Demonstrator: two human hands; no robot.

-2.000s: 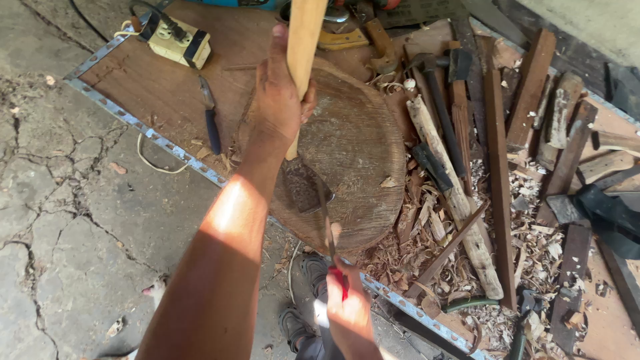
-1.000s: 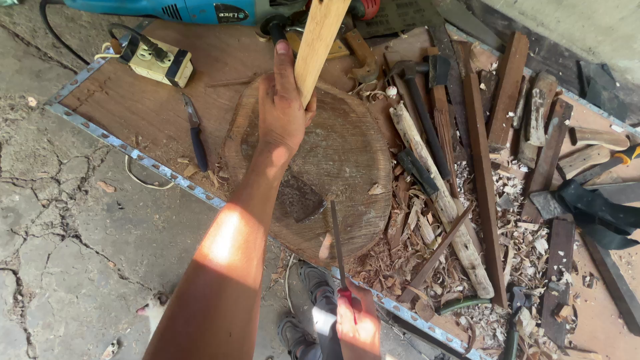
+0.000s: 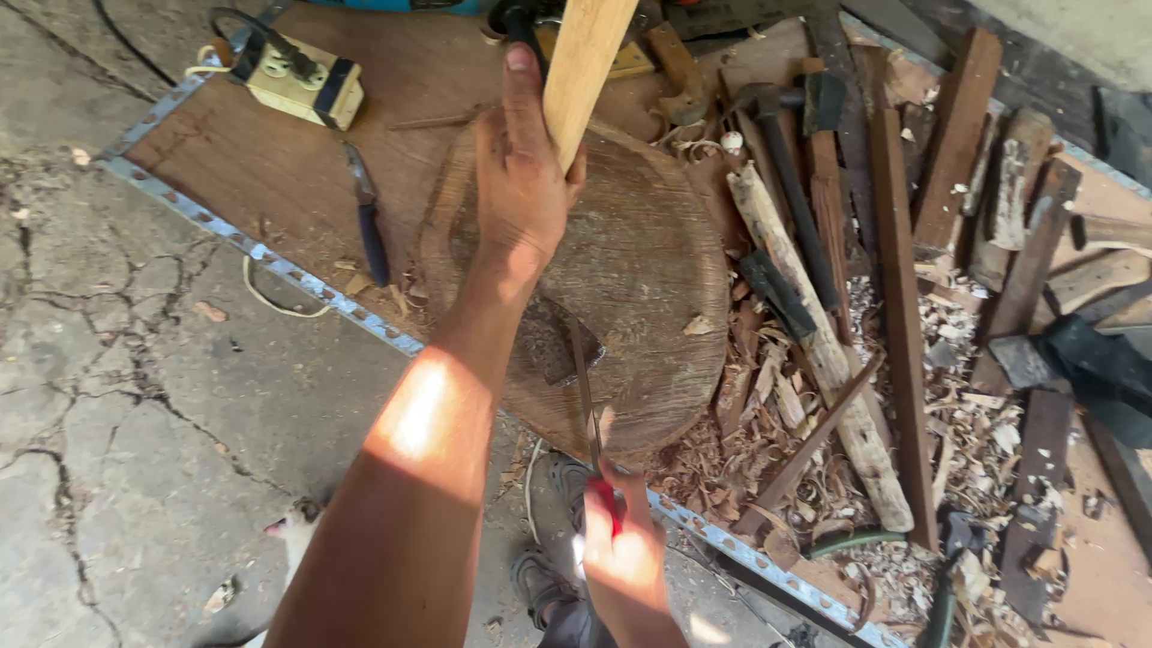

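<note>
My left hand [image 3: 526, 175] grips a pale wooden handle [image 3: 589, 67] that rises toward the top of the view. Below it, over a round wood block [image 3: 639, 261], a dark, rough metal blade [image 3: 553, 342] shows; my forearm hides where it meets the handle. In my right hand [image 3: 621, 540], near the block's front edge, is the red handle [image 3: 605, 504] of a long thin file-like tool [image 3: 583, 378]. Its narrow shaft points up the view and overlaps the dark blade's right part; whether they touch I cannot tell.
Left of the block lie a knife [image 3: 369, 216] and a power outlet box [image 3: 306, 85]. To the right are a hammer [image 3: 792, 189], a barked stick [image 3: 819, 342], dark wood strips [image 3: 900, 333] and many shavings. A perforated metal strip [image 3: 270, 261] edges the board. An animal's snout [image 3: 292, 531] shows below.
The thin tool's shaft pointed at the block's front part a second ago and now reaches farther up, across the dark blade. Both hands keep their holds.
</note>
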